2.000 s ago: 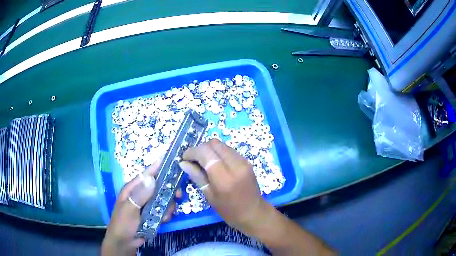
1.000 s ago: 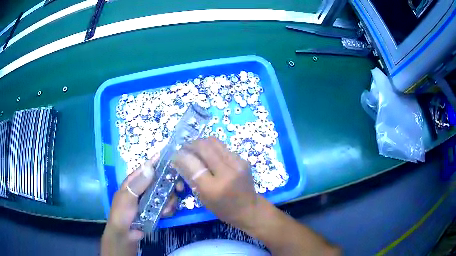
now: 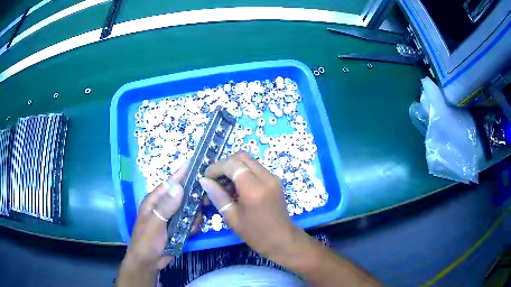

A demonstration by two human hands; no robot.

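A silver-grey channel strip [image 3: 210,147] is held tilted over the blue parts tray [image 3: 330,132]. Small round fittings [image 3: 173,126] lie in a loose heap in the tray. My left hand [image 3: 154,221] grips the lower part of the strip, thumb on its near side. Fittings sit in the strip's lower half; the upper part shows dark positions. My right hand [image 3: 252,204] is at the strip's middle, thumb and fingertips pinched together at the channel. Whether a fitting is between the fingertips is hidden.
Finished strips [image 3: 36,165] lie in rows at the left on the green bench [image 3: 372,134]. Small rings [image 3: 88,91] lie beyond the tray. Two dark rails [image 3: 378,58] point out from the machine [image 3: 476,50] at the right. A clear plastic bag [image 3: 451,140] lies below it.
The view has shifted slightly, so tray and bench things sit further right. My right fingers have moved along the strip and back to its middle. My left hand keeps its hold. More rings show at the right.
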